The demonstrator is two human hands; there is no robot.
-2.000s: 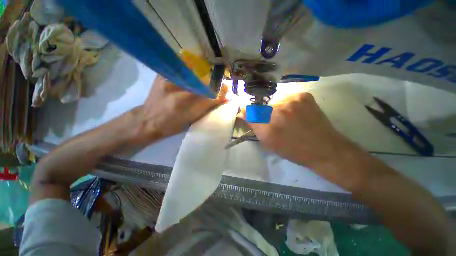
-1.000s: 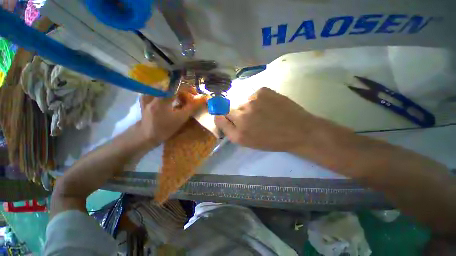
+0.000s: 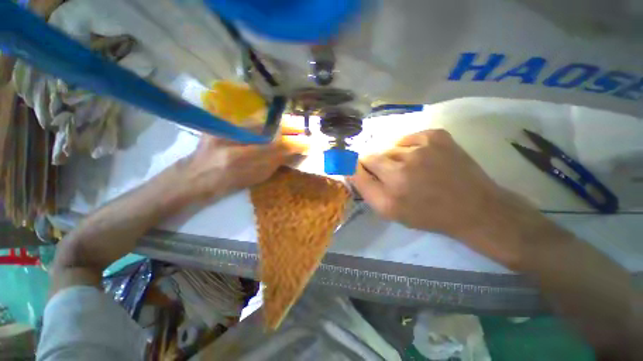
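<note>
A brown panel (image 3: 296, 236) lies textured face up at the needle area, its pointed end hanging over the table's front edge. My left hand (image 3: 243, 158) is left of the needle, fingers on the panel's far end. My right hand (image 3: 416, 180) is right of the needle, fingers curled beside the panel's right corner, with a thin metal tool partly showing below them. Glare and the blue cap (image 3: 340, 161) hide the fingertips and the stitching spot. The sewing machine head (image 3: 409, 42) is above.
Thread snips (image 3: 567, 173) lie right of my right hand. A yellow lump (image 3: 236, 101) and a blue strip (image 3: 134, 81) are at the machine's left. A pale heap (image 3: 70, 106) and stacked brown panels (image 3: 25, 162) lie far left. A ruler strip (image 3: 381, 278) lines the front edge.
The panel first showed its white backing, then its brown face. It now hangs further out over the front edge than one second ago. Both hands stay beside the needle.
</note>
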